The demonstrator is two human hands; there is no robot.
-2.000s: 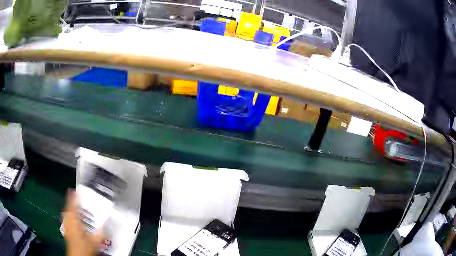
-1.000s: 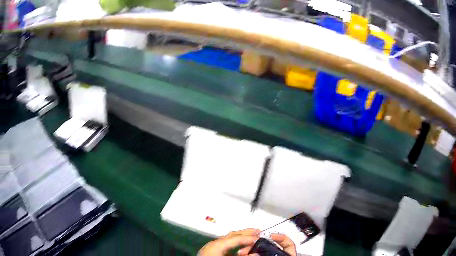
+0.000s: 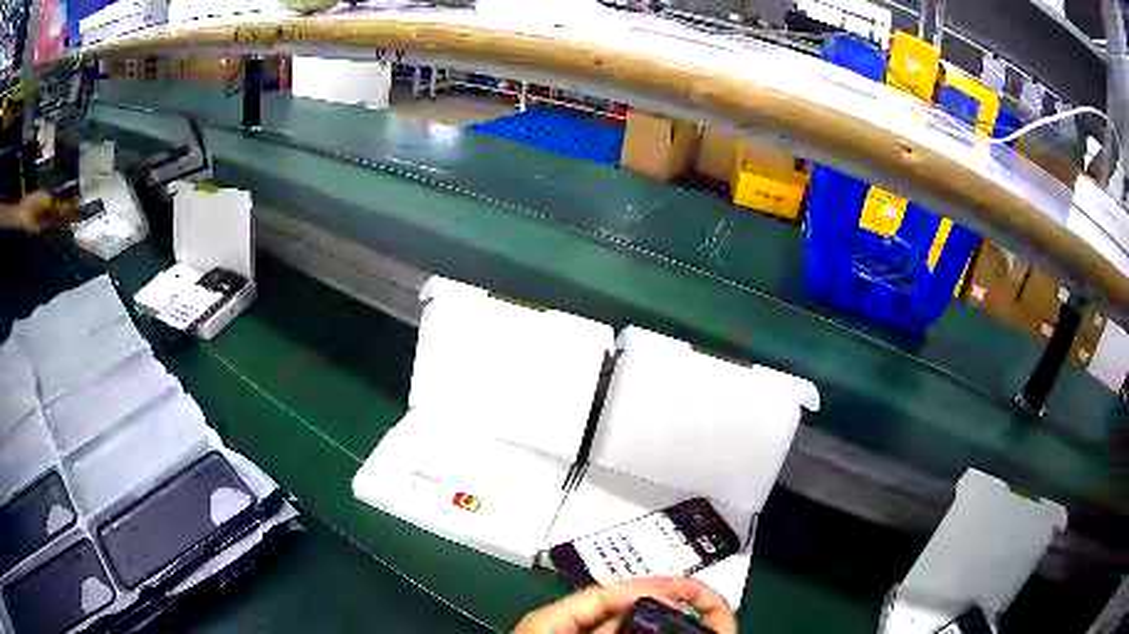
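A hand, seemingly my left hand (image 3: 576, 609), is cut off by the bottom edge with its fingers around a small black item (image 3: 665, 618). Fingertips also show right of the item; I cannot tell whether they belong to my right hand. Just beyond, a smartphone (image 3: 644, 545) with white printed film lies aslant on the base of an open white gift box (image 3: 706, 415), its camera end bare and black. Touching that box on the left, another open gift box (image 3: 514, 372) has an empty base with a small red and yellow mark.
A phone tray (image 3: 173, 514) with a creased cover sheet (image 3: 93, 372) lies at left. Further boxes with phones stand at far left (image 3: 213, 235) and right (image 3: 984, 545) on the green belt. The wooden-edged shelf (image 3: 594, 68) spans above. A person's hand (image 3: 22, 213) shows at the left edge.
The view has swung left since the first frame, and the near boxes sit slightly left of where they were one second ago. The fingers have come off the phone in the right box, uncovering more of it.
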